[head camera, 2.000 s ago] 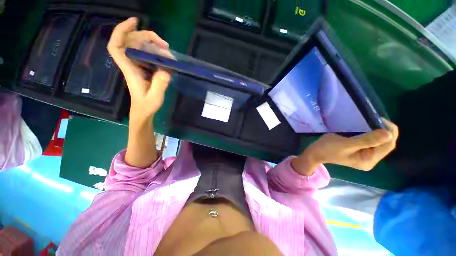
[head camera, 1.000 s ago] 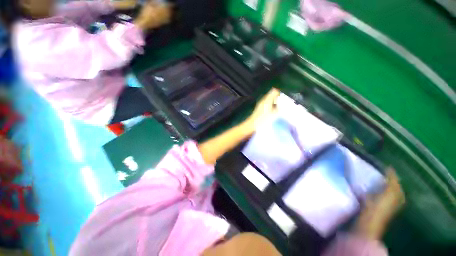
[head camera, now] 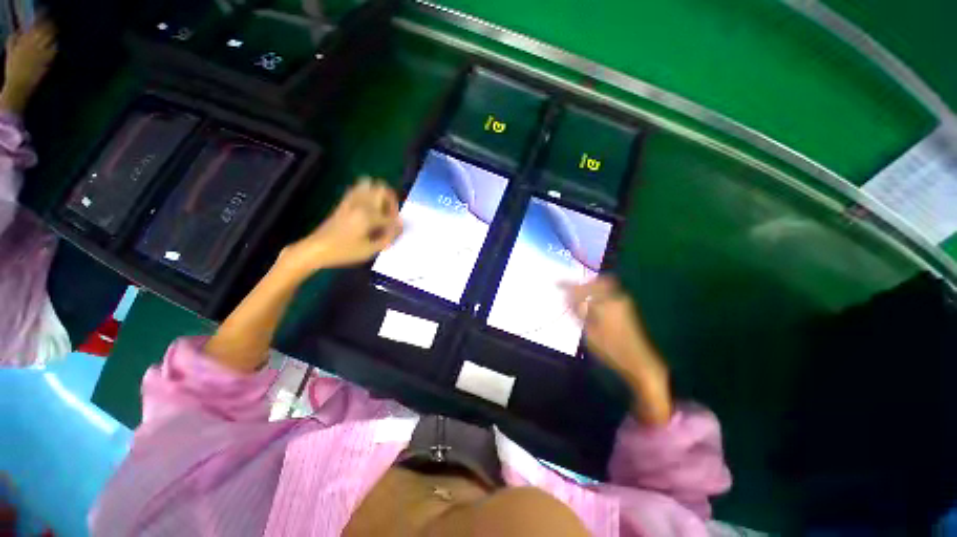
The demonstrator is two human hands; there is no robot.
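Note:
Two lit tablets lie side by side, screens up, in a black foam tray point(head camera: 430, 362). The left tablet point(head camera: 445, 226) and right tablet point(head camera: 550, 275) show a pale blue and white wallpaper with clock digits. White labels point(head camera: 408, 328) point(head camera: 486, 384) lie on the tray floor below them. My left hand point(head camera: 365, 222) is beside the left tablet's left edge, fingers curled and blurred, with nothing visible in it. My right hand point(head camera: 607, 315) is over the right tablet's lower right part, fingers apart and blurred. Contact with the glass cannot be told.
Two dark tablets point(head camera: 488, 121) point(head camera: 591, 157) with yellow marks lie behind the lit ones. At left, another tray point(head camera: 126, 250) holds two dim tablets, with a black tray stack point(head camera: 226, 68) behind it. A metal rail point(head camera: 630, 92) curves behind. Another person's hand point(head camera: 29, 58) shows far left.
The two tablets, held up in both hands earlier, now lie flat in the tray. Both hands have let go of them. The view has swung back from the left.

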